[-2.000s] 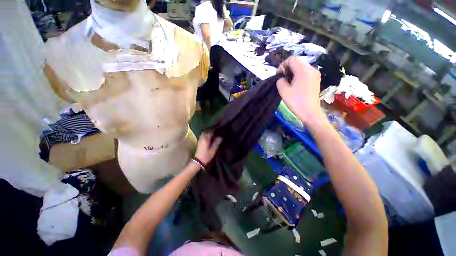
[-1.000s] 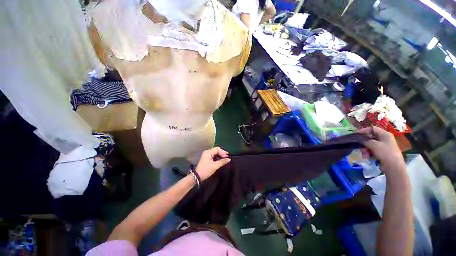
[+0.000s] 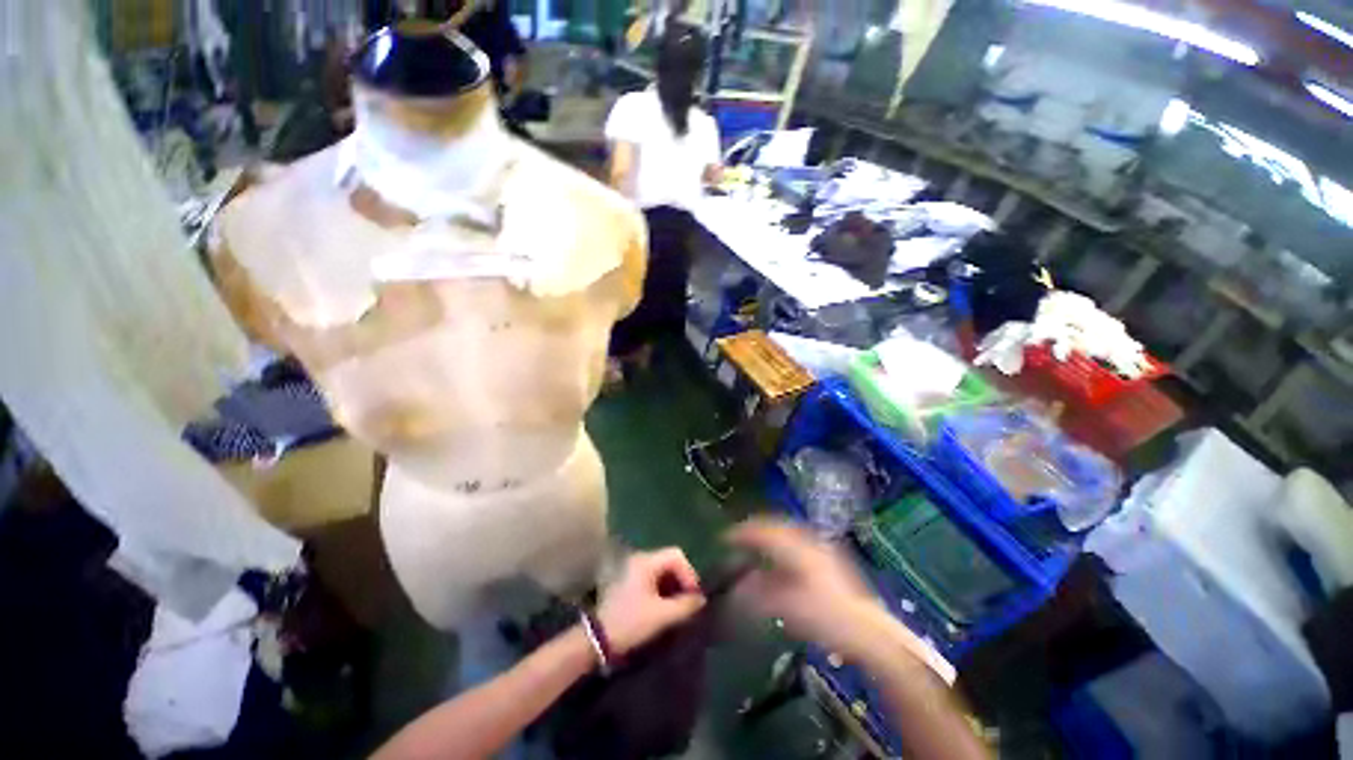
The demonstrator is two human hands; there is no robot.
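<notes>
The dark brown-purple garment (image 3: 646,695) hangs below my hands at the bottom middle; its lower part is cut off by the picture's edge. My left hand (image 3: 649,598) pinches its upper edge. My right hand (image 3: 801,579) is close to the right of it, blurred, with its fingertips at the end of the dark cloth. The beige dress form (image 3: 482,386) stands upright in front of me to the left, with a black neck cap and torn pale covering. The garment is not on it.
A long white garment (image 3: 119,297) hangs at the left. A carton (image 3: 312,487) stands behind the dress form. Blue crates (image 3: 1024,594), a red basket (image 3: 1105,389) and a wooden stool (image 3: 764,364) are at the right. A person (image 3: 663,164) stands at the white table (image 3: 757,245).
The view has tilted up, showing the neck cap. My right hand has come in from the right towards my left hand, and the stretched cloth now hangs down between them.
</notes>
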